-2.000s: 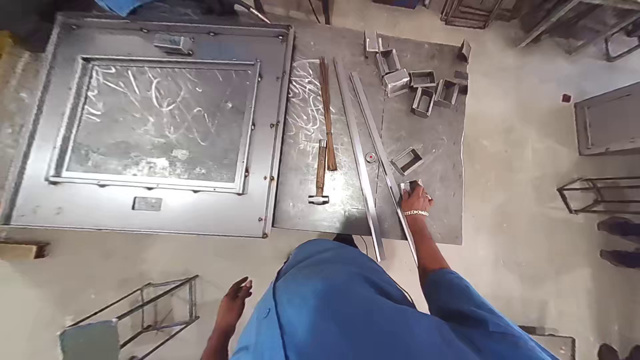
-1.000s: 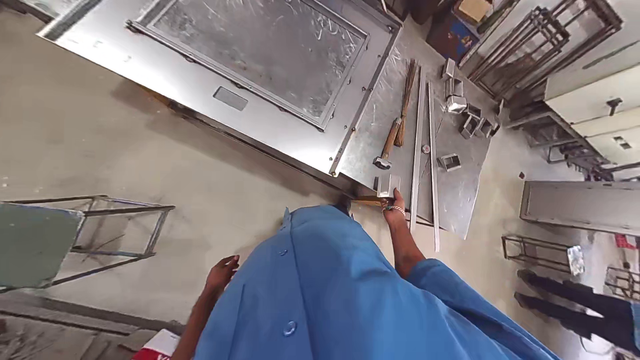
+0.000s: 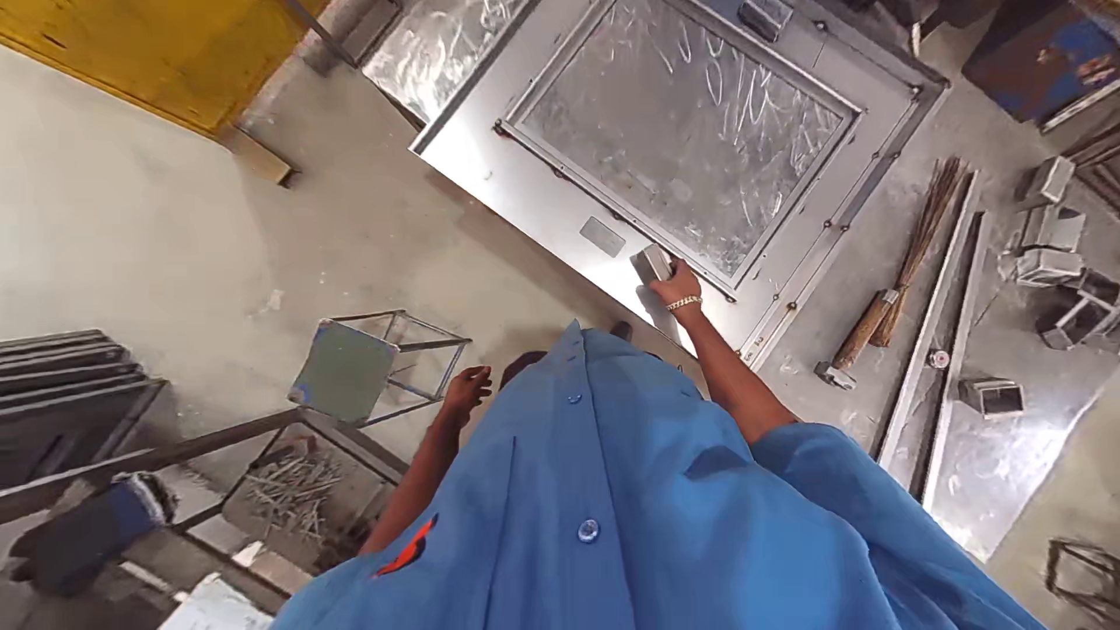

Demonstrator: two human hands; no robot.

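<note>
My right hand (image 3: 678,287), with a chain bracelet at the wrist, grips a small metal box piece (image 3: 653,264) over the near border of a sheet-metal panel (image 3: 490,166). Close by in the panel is a small rectangular cutout (image 3: 603,236), and a raised rectangular frame (image 3: 612,210) lies just beyond. Low at my left side hangs my left hand (image 3: 468,388), holding nothing, its fingers loosely curled. Another metal box piece (image 3: 766,17) rests at the panel's far side. Right of the panel lie a hammer (image 3: 862,337) and a bundle of thin rods (image 3: 934,210).
Two long metal bars (image 3: 932,324) and several short box sections (image 3: 991,397) lie on the table at right. A metal-frame stool (image 3: 343,372) stands on the floor at left, near a bin of metal scraps (image 3: 293,490). A yellow sheet (image 3: 166,52) is at upper left.
My right hand has moved from beside the long bars, left across to the panel, with a box piece in it. The view has turned and shifted left.
</note>
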